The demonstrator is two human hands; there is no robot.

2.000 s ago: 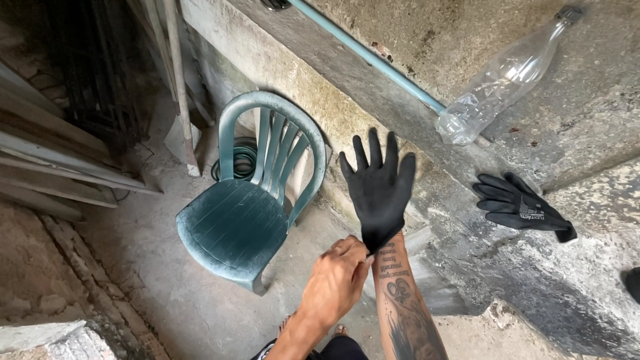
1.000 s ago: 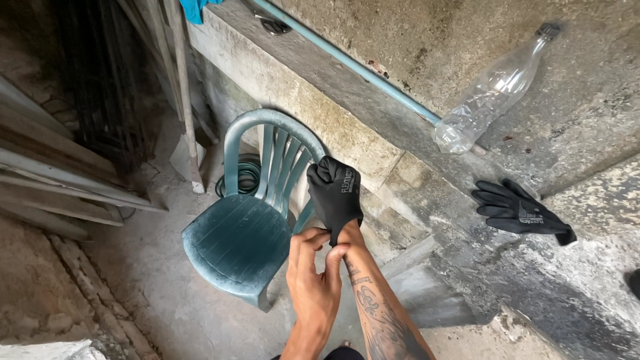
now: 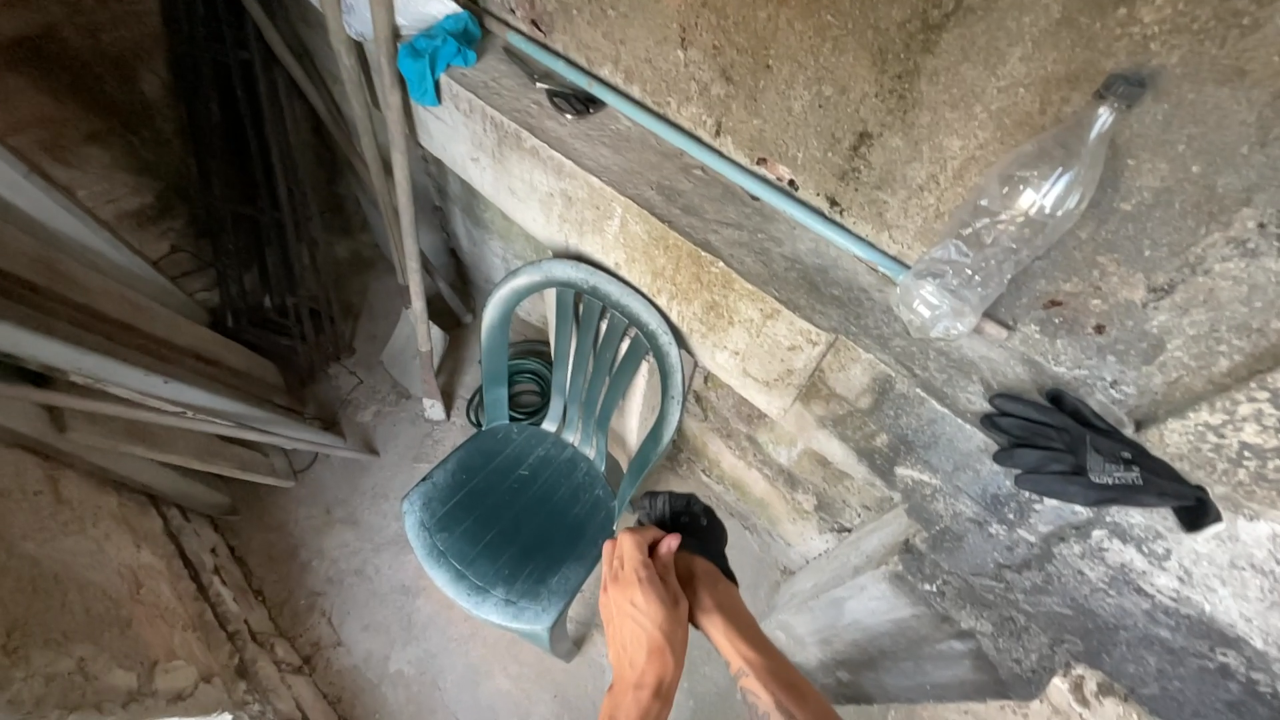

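Note:
My left hand (image 3: pixel 645 595) is bare, its thumb and fingers pinching the wrist part of the black glove on my right hand. The gloved right hand (image 3: pixel 690 525) is bent over with its fingers curled in, beside the front right of the chair; no object shows in it. Part of its palm side is hidden. Another black work glove (image 3: pixel 1090 455), with writing on its back, lies flat on the concrete ledge at the right. A clear plastic bottle (image 3: pixel 1010 220) with a dark cap lies on its side above that glove.
A green plastic chair (image 3: pixel 515 520) stands by the low concrete wall, a coiled green hose (image 3: pixel 525 385) behind it. Along the ledge run a light blue pipe (image 3: pixel 710 155), a black-handled tool (image 3: pixel 572 102) and a blue cloth (image 3: pixel 437 55). Poles (image 3: pixel 400 200) and boards (image 3: pixel 160 370) lean at left.
My gloved right hand was spread two seconds ago and curled one second ago. Both hands have moved lower in the view, the left still at the glove's wrist.

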